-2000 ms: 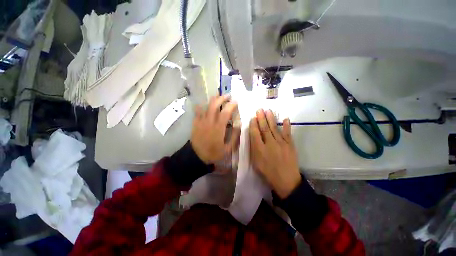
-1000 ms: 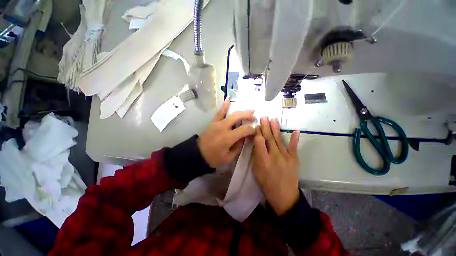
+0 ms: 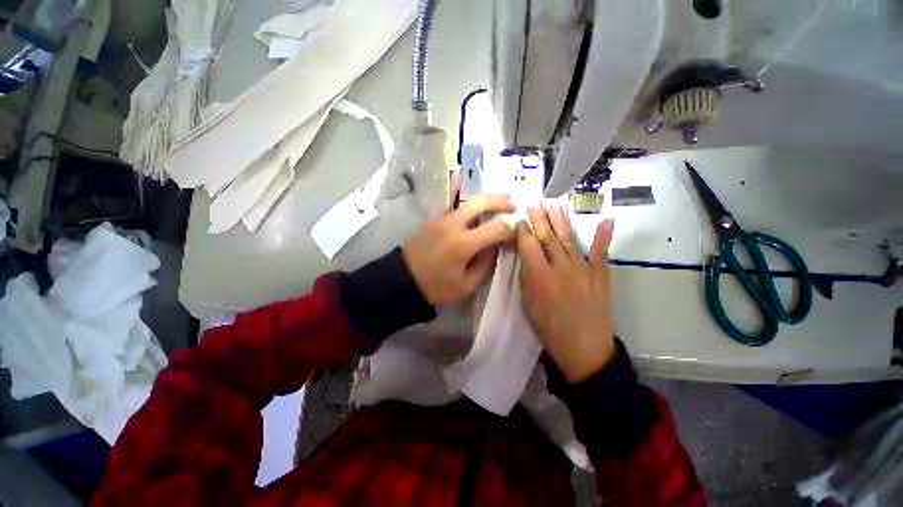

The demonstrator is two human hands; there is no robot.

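Observation:
A pale band piece [image 3: 502,342] runs from the brightly lit needle area of the sewing machine [image 3: 634,89] over the table edge onto my lap. My left hand [image 3: 457,248] holds the band's left side with bent fingers just in front of the needle area. My right hand [image 3: 569,292] lies flat on the band's right side, fingers pointing at the machine, fingertips beside my left fingertips. The end of the band under the machine head is washed out by the light, and the needle cannot be made out.
Green-handled scissors [image 3: 757,275] lie right of the needle. The lamp [image 3: 421,163] stands left of it, near a white label [image 3: 344,224]. Cream strips [image 3: 287,99] and a tied bundle [image 3: 180,94] lie at the upper left. A white fabric heap [image 3: 84,332] is at the lower left.
My hands have moved slightly towards the machine with the band. The lap end of the band has shifted and unfolded a little. The view has shifted, so the machine appears further right.

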